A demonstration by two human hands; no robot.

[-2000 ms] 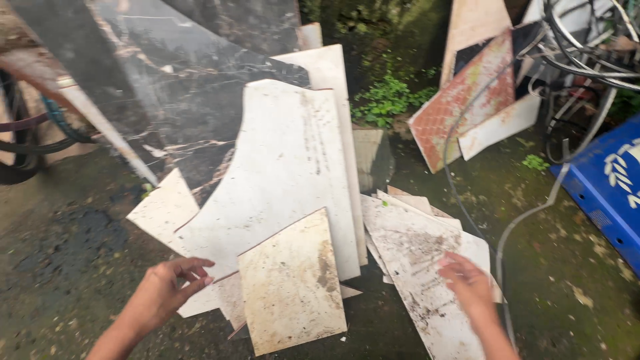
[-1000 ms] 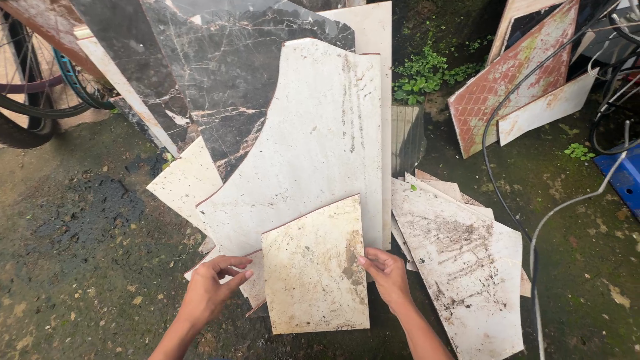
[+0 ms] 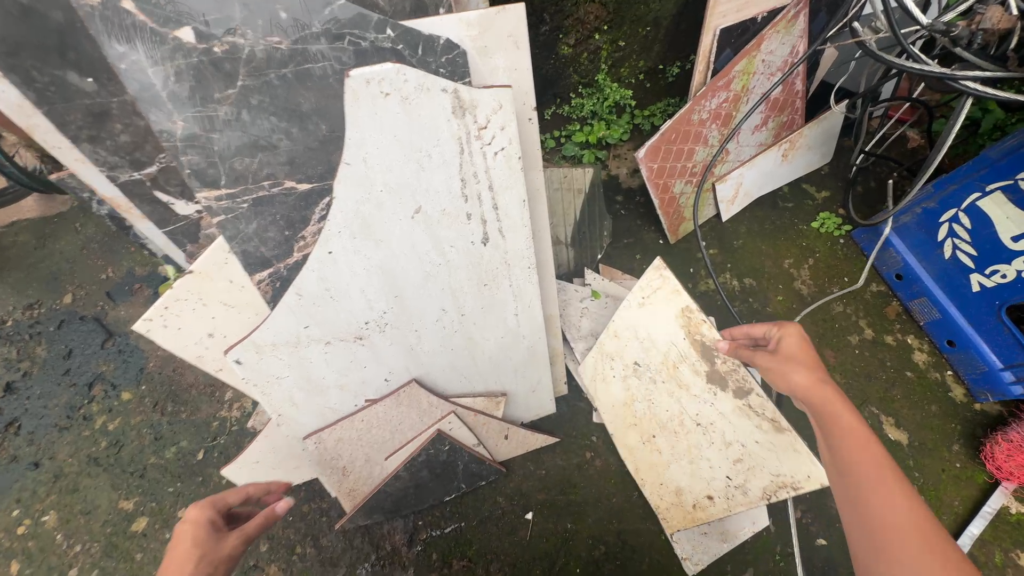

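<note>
My right hand [image 3: 772, 356] grips the right edge of a stained cream tile piece [image 3: 688, 400], which lies over a stack of tile offcuts [image 3: 588, 312]. My left hand [image 3: 232, 524] holds nothing, its thumb and fingers apart, just below the lower left tile fragments. A large white tile with a curved cut edge [image 3: 424, 256] leans against dark marbled slabs [image 3: 248, 104]. At its foot lie a pinkish tile fragment [image 3: 368, 440] and a black triangular piece [image 3: 432, 476]. A smaller cream tile [image 3: 212, 316] stands at the left, partly behind the large one.
A red patterned tile [image 3: 736, 120] and a white strip [image 3: 780, 164] lean at the upper right, near tangled cables [image 3: 920, 72]. A blue plastic crate [image 3: 952, 256] is at the right, above a red-bristled brush [image 3: 1004, 452]. Mossy ground [image 3: 88, 448] surrounds the pieces.
The stained cream tile stood before the large white tile; my right hand has moved it right onto the other stack. Fragments behind it now show. My left hand has come away from beside it.
</note>
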